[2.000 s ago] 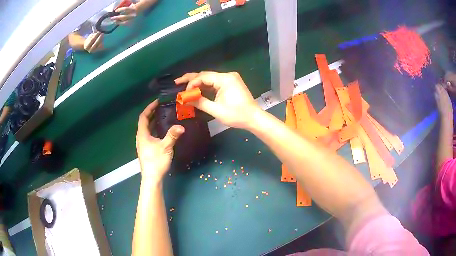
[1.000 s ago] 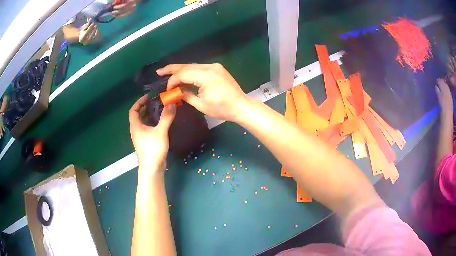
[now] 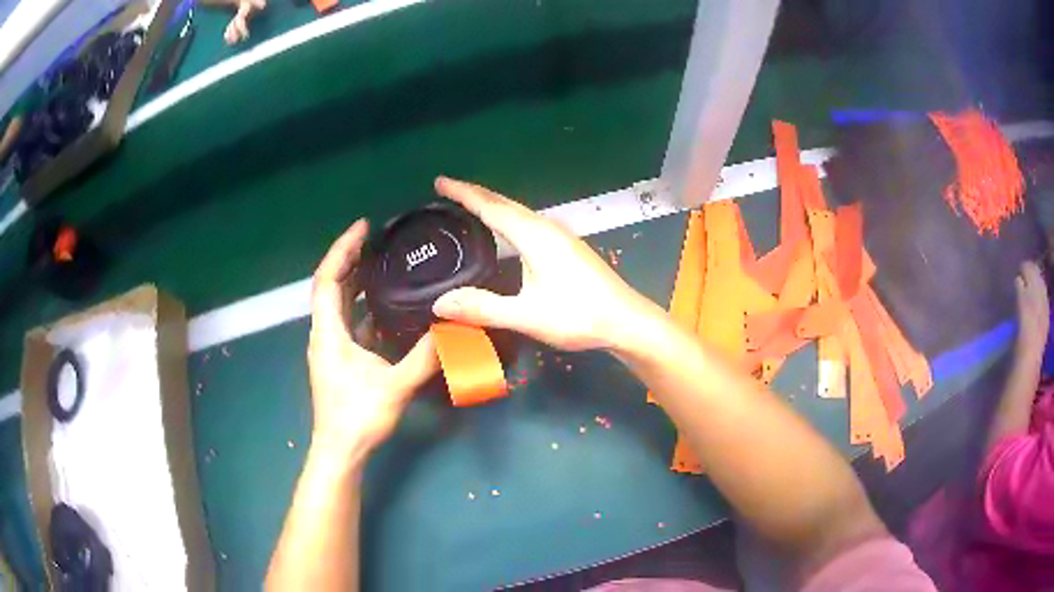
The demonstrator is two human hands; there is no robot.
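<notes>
A black speaker body (image 3: 422, 257) with a pale logo on its round end faces up between my hands, over the pale rail's near side. An orange strap loop (image 3: 472, 365) hangs from its near side. My left hand (image 3: 361, 368) grips the speaker's left side, with the thumb beside the strap. My right hand (image 3: 546, 283) holds its right side, the thumb on the speaker's near edge above the strap. The speaker's underside is hidden. A pile of orange straps (image 3: 798, 303) lies at the right.
A shallow carton (image 3: 173, 439) at left holds black rings. A speaker with orange tab (image 3: 65, 245) stands beyond the rail. A metal post (image 3: 719, 104) rises at the rail. Orange bits dot the bench. A neighbour's arm (image 3: 1026, 347) shows at far right, near small orange parts (image 3: 982, 174).
The speaker has turned so its logo end faces up. The orange strap has moved to its near side and hangs as a loop. Both hands now hold its sides. The view has shifted.
</notes>
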